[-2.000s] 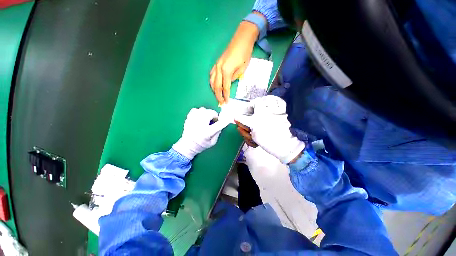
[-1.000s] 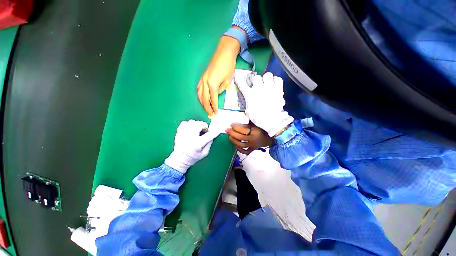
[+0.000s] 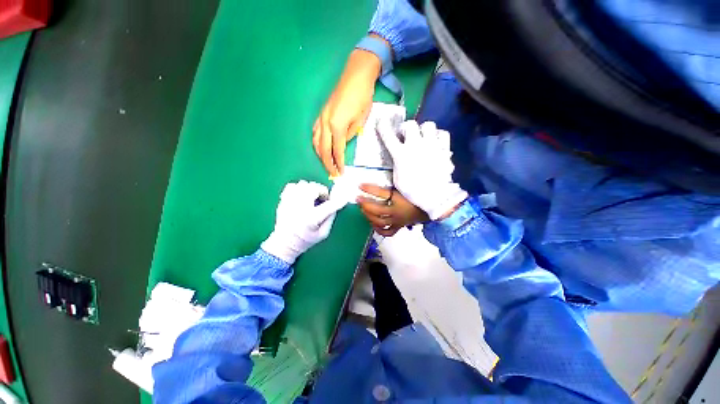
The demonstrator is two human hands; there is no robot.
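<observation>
A small white paper slip (image 3: 354, 184) lies between several hands near the mat's right edge. My left hand (image 3: 304, 215), in a white glove, pinches the slip's left corner between thumb and finger. My right hand (image 3: 425, 164), also gloved, has its fingers spread and its index finger on a printed white paper (image 3: 374, 142) behind the slip. Another person's bare hand (image 3: 343, 118) touches a small yellow tab at the slip's top left. That person's other hand (image 3: 387, 211) holds the slip's right end from below.
A circuit board (image 3: 68, 293) lies on the dark belt (image 3: 103, 158) at left. A white cloth (image 3: 167, 312) and a white tube (image 3: 133, 368) lie beside my left sleeve. Another person's dark headwear (image 3: 568, 71) is at upper right. A red bin (image 3: 22, 16) is at top left.
My right hand has moved off the slip, up onto the printed paper, with its fingers spread. My left hand stays at the slip. The other person's head has shifted slightly.
</observation>
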